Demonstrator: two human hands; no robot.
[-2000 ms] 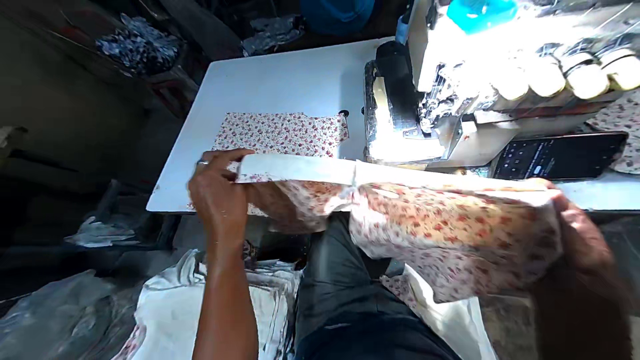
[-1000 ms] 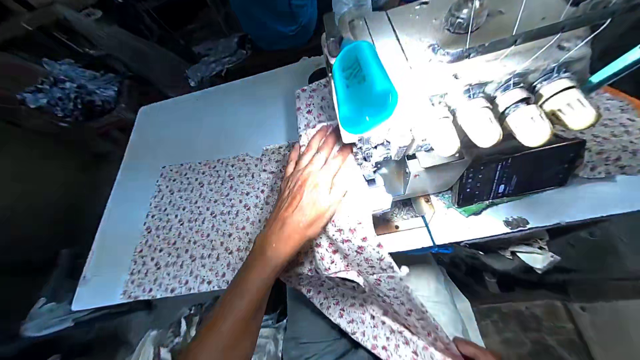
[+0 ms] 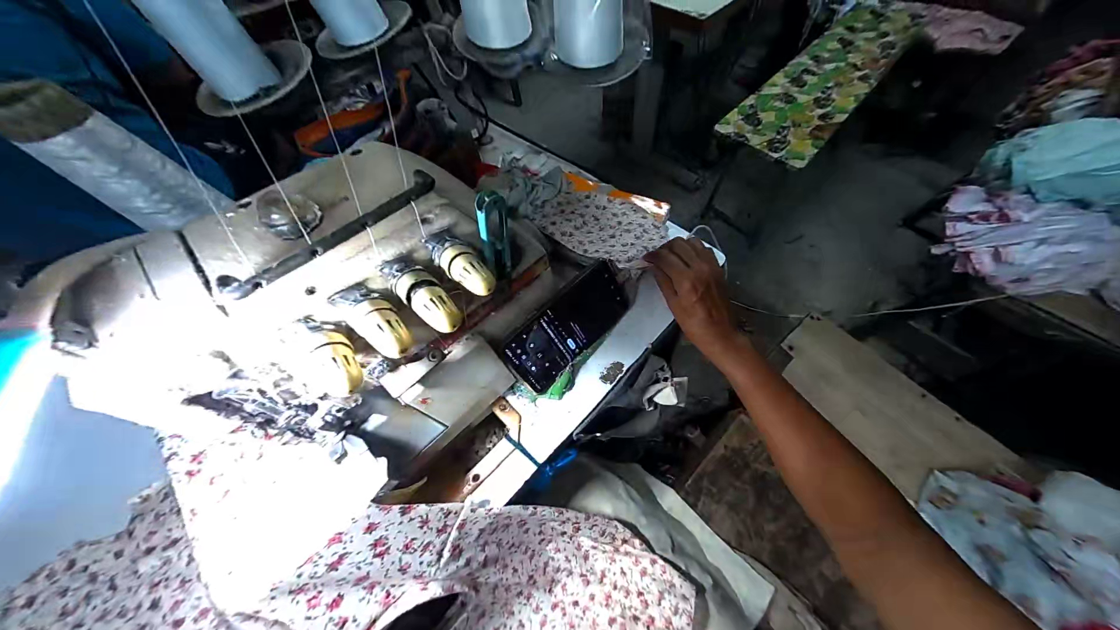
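My right hand (image 3: 691,284) reaches to the right end of the machine table, its fingertips pinching the edge of a small floral fabric piece (image 3: 599,226). Just left of it, a smartphone (image 3: 569,328) leans beside the overlock sewing machine (image 3: 437,359). White cloth with red flowers (image 3: 560,560) drapes across the front of the machine and over the table edge. More of the floral cloth (image 3: 105,560) lies at the lower left, partly washed out by glare. My left hand is out of the frame.
Thread cones (image 3: 588,31) stand behind the machine, their threads running down to it. Piles of cloth (image 3: 1041,210) are at the far right, and camouflage-like fabric (image 3: 822,83) lies at the upper right. A wooden board (image 3: 884,402) is beside my forearm.
The view has swung far to the right. My right hand has moved from the large floral cloth to the small piece behind the phone. My left hand, on the cloth a second ago, is out of view.
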